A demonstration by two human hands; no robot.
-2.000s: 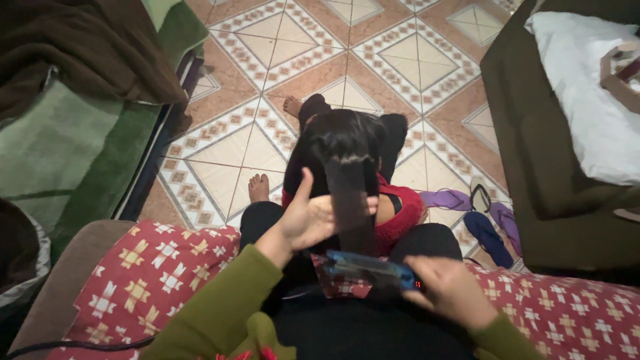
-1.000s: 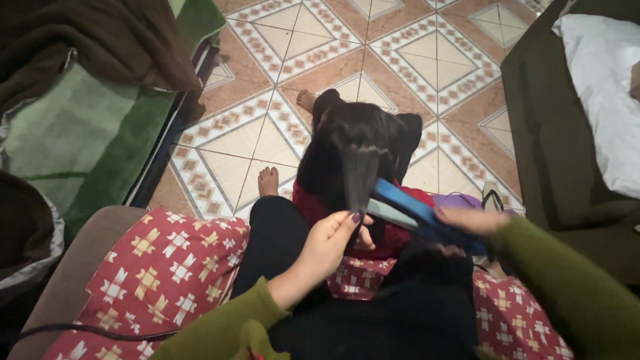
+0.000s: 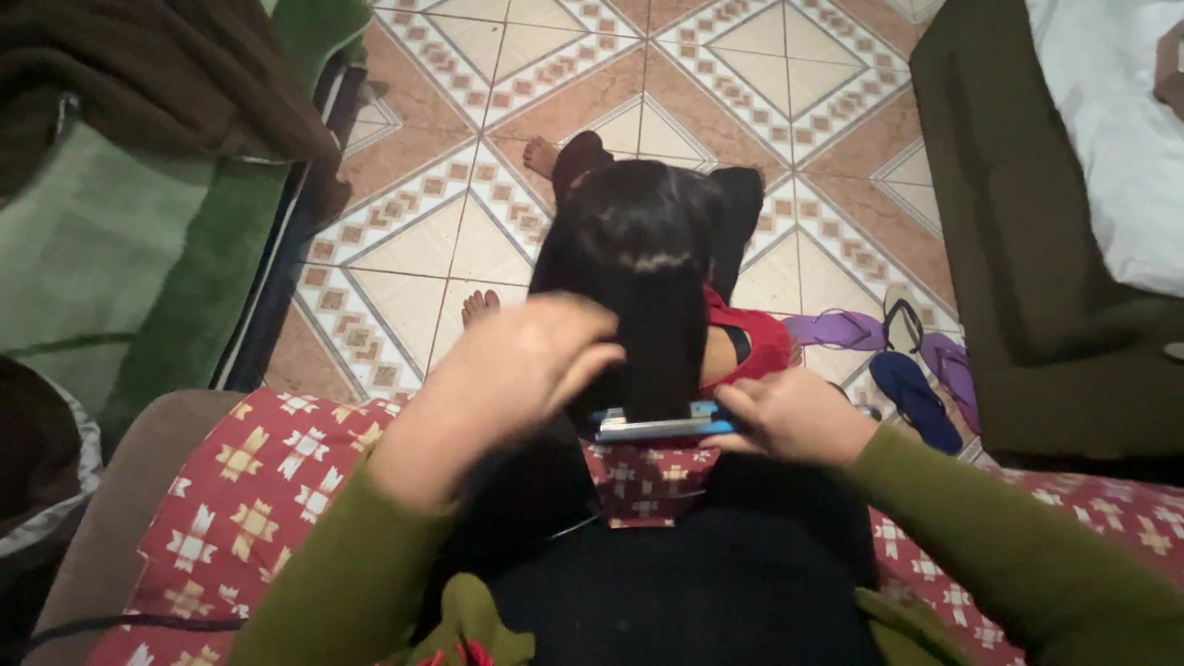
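Note:
A person with long dark hair (image 3: pixel 652 314) sits on the floor between my knees, back toward me, in a red top (image 3: pixel 754 347). My right hand (image 3: pixel 795 416) grips a blue flat iron (image 3: pixel 657 425), whose pale plates lie across the lower end of the hair. My left hand (image 3: pixel 527 379) is raised at the left side of the hair, blurred, its thumb and fingers apart with nothing seen between them. Whether it touches the hair I cannot tell.
Purple flip-flops (image 3: pixel 837 330) and a dark blue one (image 3: pixel 916 398) lie on the tiled floor at right, beside a dark sofa (image 3: pixel 1027 277) with a white cloth. A green blanket (image 3: pixel 120 240) covers furniture at left. A black cord (image 3: pixel 166 623) crosses the red patterned cover (image 3: pixel 277 462).
My left hand has left the hair strand it held one second ago and moved up and left. The flat iron, angled beside the strand before, now lies level across the hair's lower end.

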